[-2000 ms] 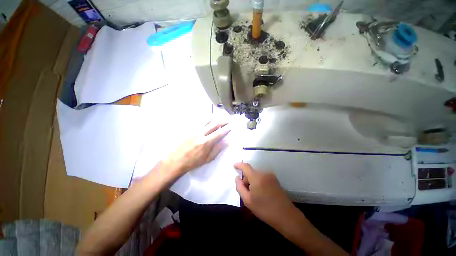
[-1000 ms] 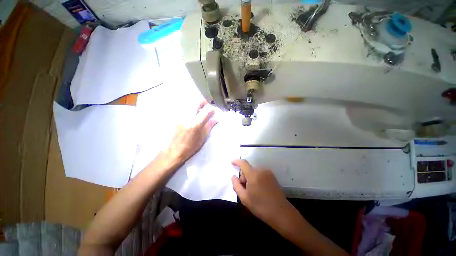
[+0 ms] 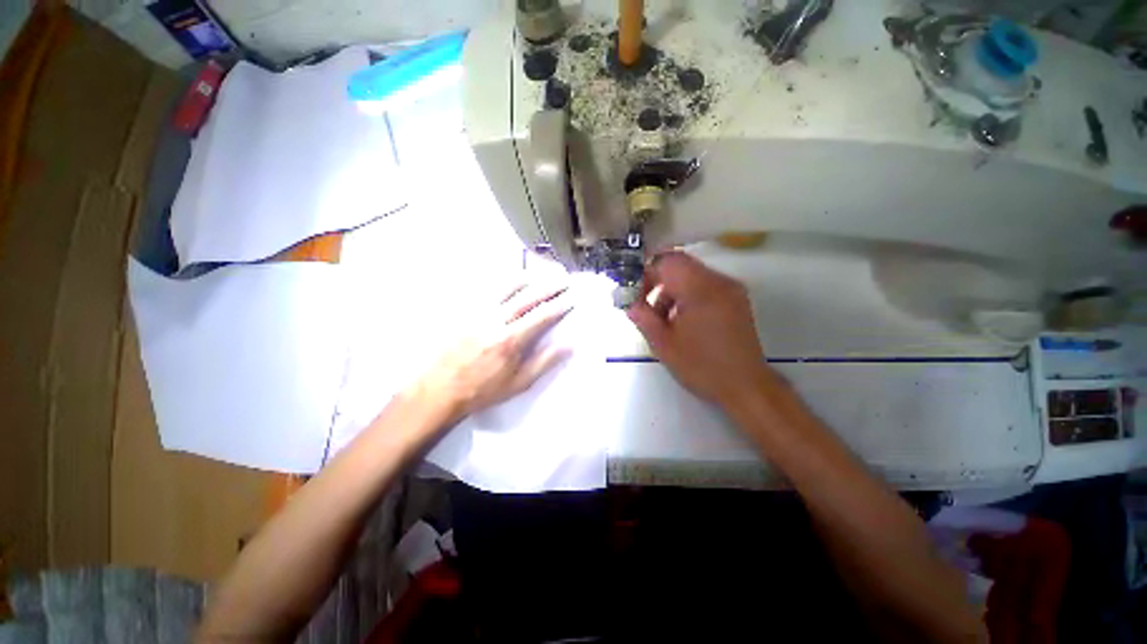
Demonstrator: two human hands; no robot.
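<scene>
A white fabric piece [image 3: 541, 434] lies on the machine table, washed out by the lamp near the needle area. My left hand [image 3: 497, 359] rests flat on it, fingers apart, left of the presser foot. My right hand [image 3: 692, 315] is at the right side of the presser foot and needle area [image 3: 621, 271], fingers bent and thumb near the fingertips. Glare hides whether the fingertips hold anything. The off-white sewing machine [image 3: 805, 176] spans the upper right.
Two more white pieces [image 3: 239, 359] lie at the left over cardboard [image 3: 182, 510]. A light-blue flat item [image 3: 409, 66] lies behind. A parts tray [image 3: 1084, 415] is at the right end. A red basket [image 3: 1025, 572] with lilac fabric stands below right.
My right hand has moved from the fabric's right edge up to the presser foot area. My left hand slid back, then forward again over the fabric. The view has shifted slightly.
</scene>
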